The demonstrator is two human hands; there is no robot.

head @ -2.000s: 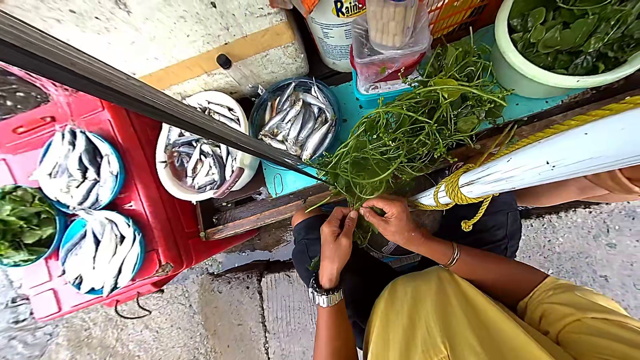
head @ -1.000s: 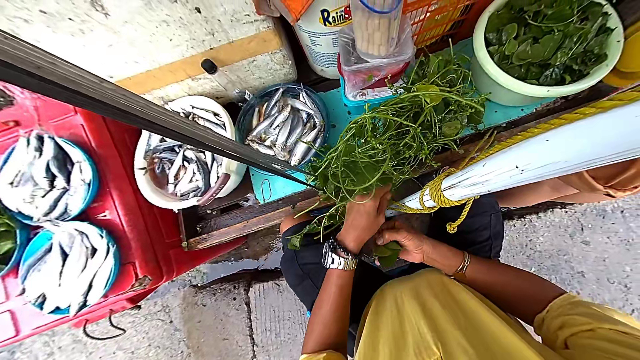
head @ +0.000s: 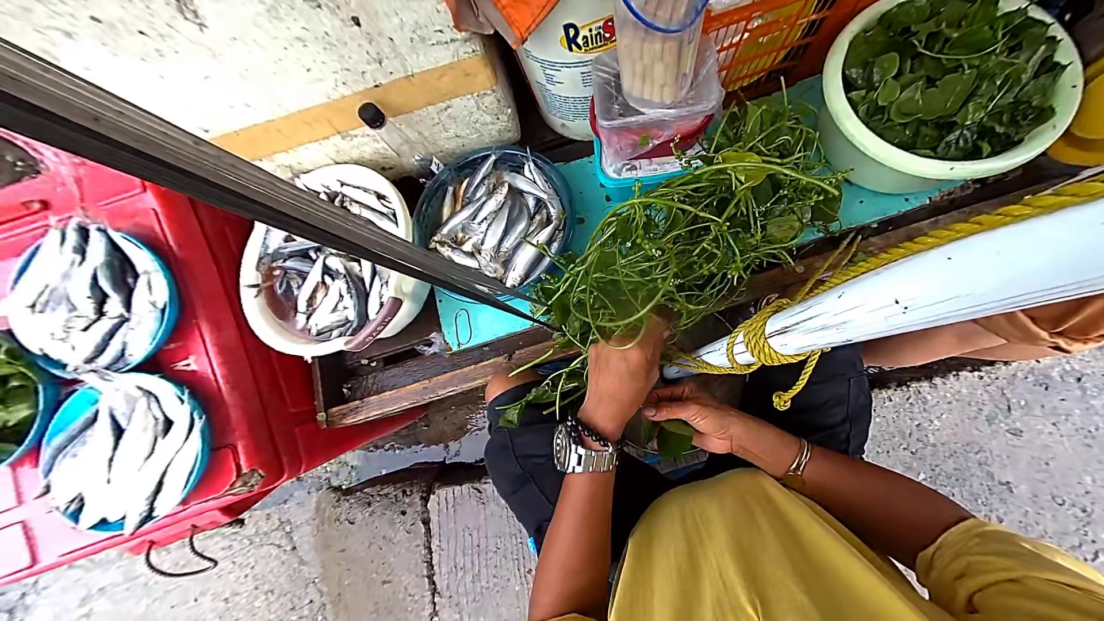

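Observation:
My left hand (head: 624,377), with a metal watch and a dark beaded bracelet at its wrist, reaches into the near edge of a heap of leafy green stems (head: 681,241). The stems hide its fingers, so its grip cannot be seen. Lower and to the right, my right hand (head: 700,416) has its fingers closed on some green leaves (head: 674,438) above my lap. The heap lies on a turquoise board (head: 470,323) and hangs over its wooden edge. At the back right, a pale green tub (head: 914,177) holds picked leaves.
Bowls of fish, one white (head: 285,341) and one dark blue (head: 565,185), stand left of the heap. More fish bowls sit on a red cooler (head: 233,345). A white pole (head: 931,280) with yellow rope (head: 759,341) slants in at right. A dark strap (head: 216,164) crosses the upper left.
My hands were together at the heap's near edge two seconds ago. They are now apart, the left in the stems and the right lower, with leaves. The view has shifted somewhat.

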